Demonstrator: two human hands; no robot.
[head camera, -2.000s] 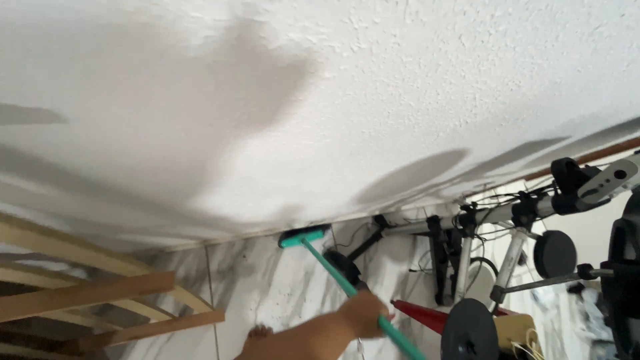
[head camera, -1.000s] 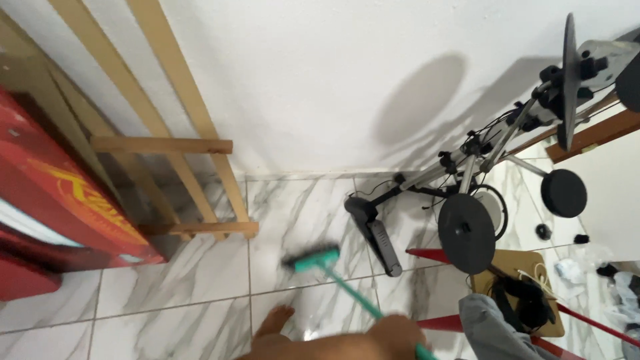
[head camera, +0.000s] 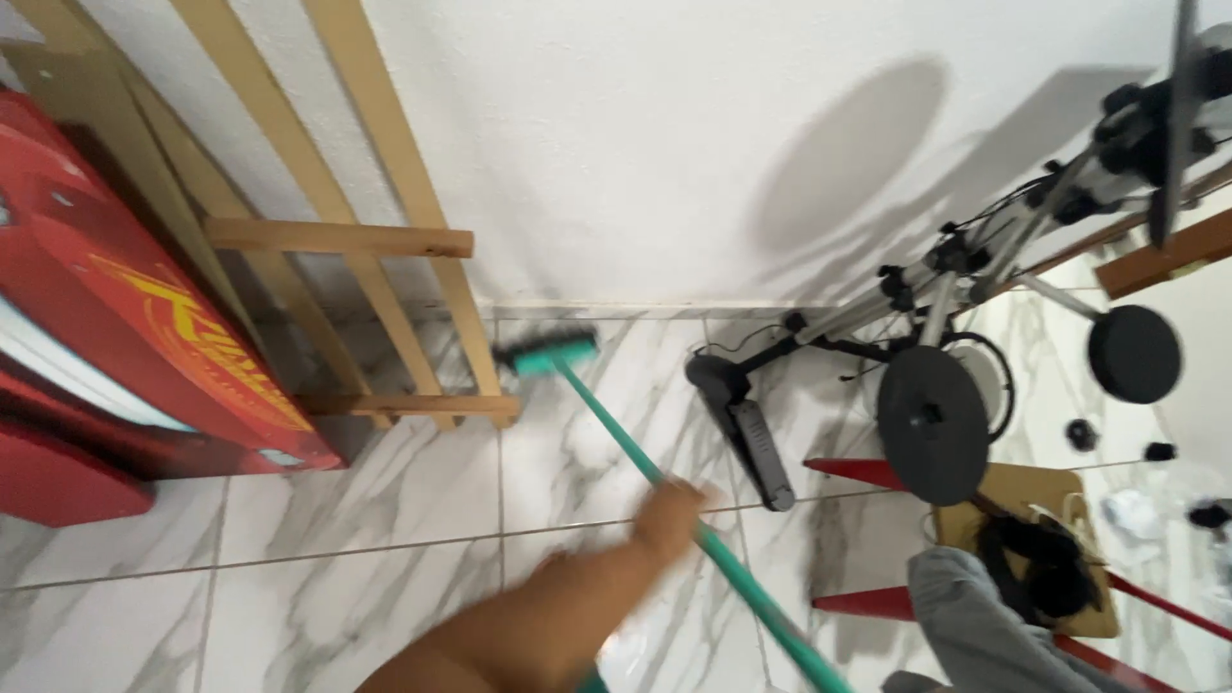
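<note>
My left hand (head camera: 671, 520) is closed around the green handle (head camera: 749, 587) of a broom, about midway along its visible length. The handle slants from the lower right up to the broom head (head camera: 556, 356), which has a green block and dark bristles. That head is on the marble-patterned tile floor (head camera: 385, 520), near the foot of the wall and close to the right leg of a wooden slatted frame (head camera: 342, 238). My right hand is not in view, and the top end of the handle is cut off by the bottom edge.
Red panels with yellow lettering (head camera: 207, 337) lean at the left. An electronic drum kit with a black round pad (head camera: 932, 426) and a foot pedal (head camera: 760, 452) stands at the right. Below it, a red-legged chair (head camera: 1092, 491) holds dark items and grey cloth (head camera: 972, 606).
The broom head was by the wall near the drum kit, then farther out on the floor; now it is beside the wooden frame, closer to the wall. The view has tilted down.
</note>
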